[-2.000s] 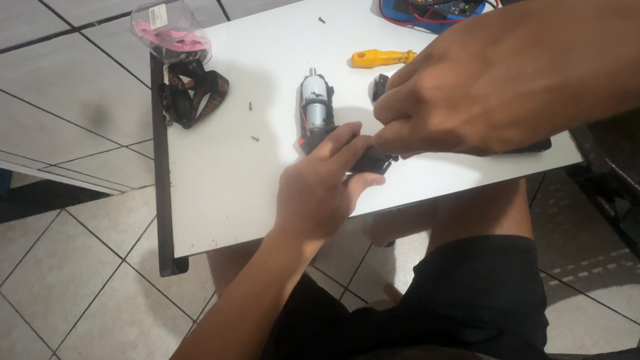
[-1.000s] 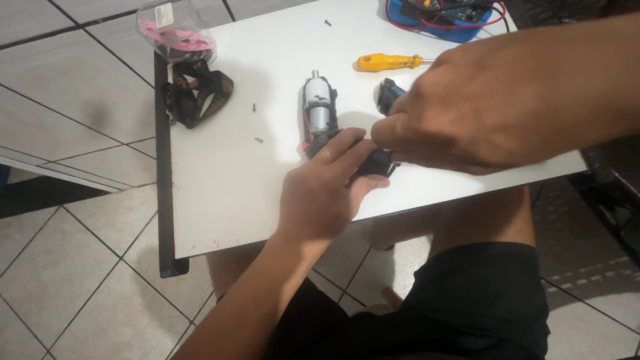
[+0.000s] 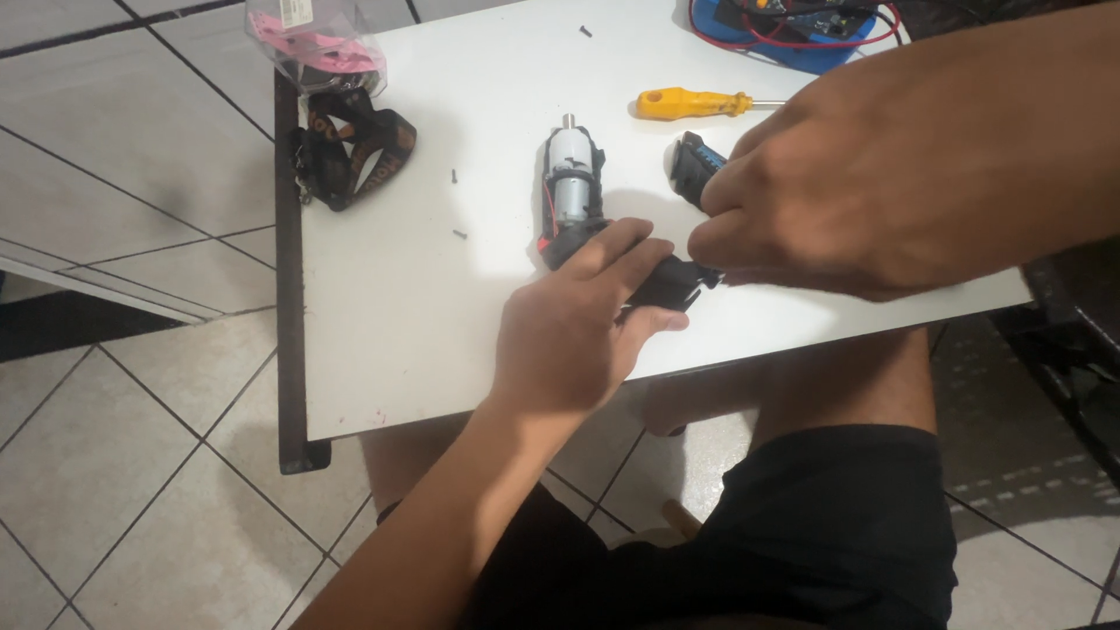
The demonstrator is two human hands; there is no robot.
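Observation:
A cordless drill or screwdriver (image 3: 573,188) lies on the white table with its silver motor and gearbox bare and a thin red wire along one side. My left hand (image 3: 573,324) grips its black handle from the left, thumb below and fingers over the top. My right hand (image 3: 787,192) is at the lower end of that handle with fingers pinched together; whatever they hold is hidden. Just beyond my right fingers lies a black casing part with blue showing (image 3: 696,166). A yellow-handled screwdriver (image 3: 691,103) rests farther back, its shaft partly behind my right hand.
Small screws (image 3: 454,176) lie left of the tool and another screw (image 3: 585,31) near the back. A black strap (image 3: 354,149) and a clear plastic container (image 3: 319,44) with something pink sit at the left edge. A blue device with red and black leads (image 3: 787,31) is at the back right.
My right hand has shifted slightly, and more of the black and blue part shows beside it than two seconds ago. My left hand keeps its hold on the handle.

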